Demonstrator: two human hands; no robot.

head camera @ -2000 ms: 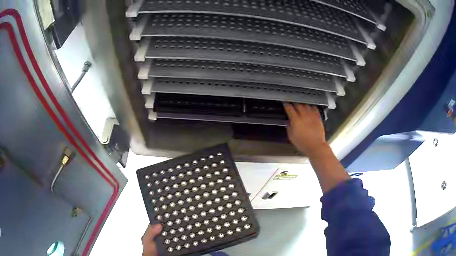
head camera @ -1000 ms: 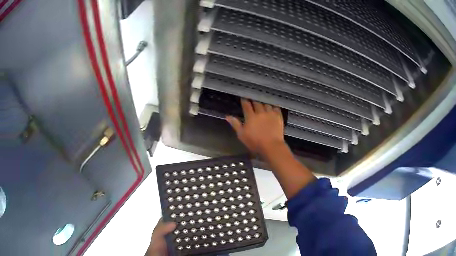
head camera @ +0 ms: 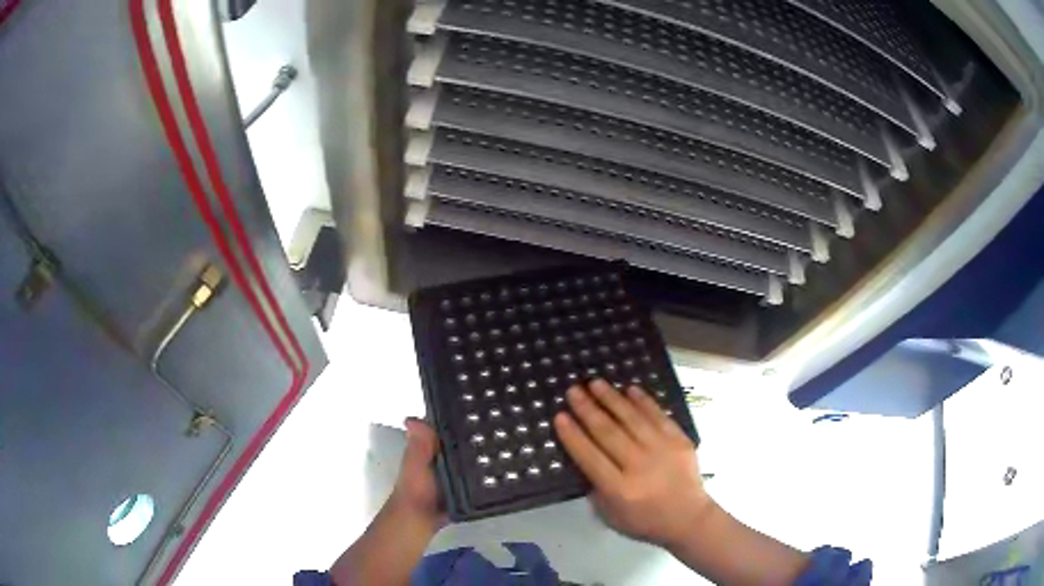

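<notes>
A black tray stack (head camera: 538, 343) with rows of small round silver parts is held in front of the chamber mouth, tilted slightly. My left hand (head camera: 421, 475) grips its lower left edge, with the thumb at the side and the other fingers hidden beneath. My right hand (head camera: 630, 458) lies over the lower right part of the top tray, fingers on the silver parts; whether it grips the edge is hidden. The perforated grey shelves (head camera: 618, 149) are above and behind the stack, and no black tray shows on their visible front parts.
The thick grey door (head camera: 92, 149) with double red seal lines and brass-fitted tubing (head camera: 204, 286) stands at the left. The chamber's pale frame (head camera: 349, 137) borders the shelves. A blue panel (head camera: 893, 389) is at the right. White surfaces lie below the chamber.
My right hand has come out from the lowest shelf and down onto the tray stack. The black trays seen on that shelf are gone from it. The stack is higher and looks thicker.
</notes>
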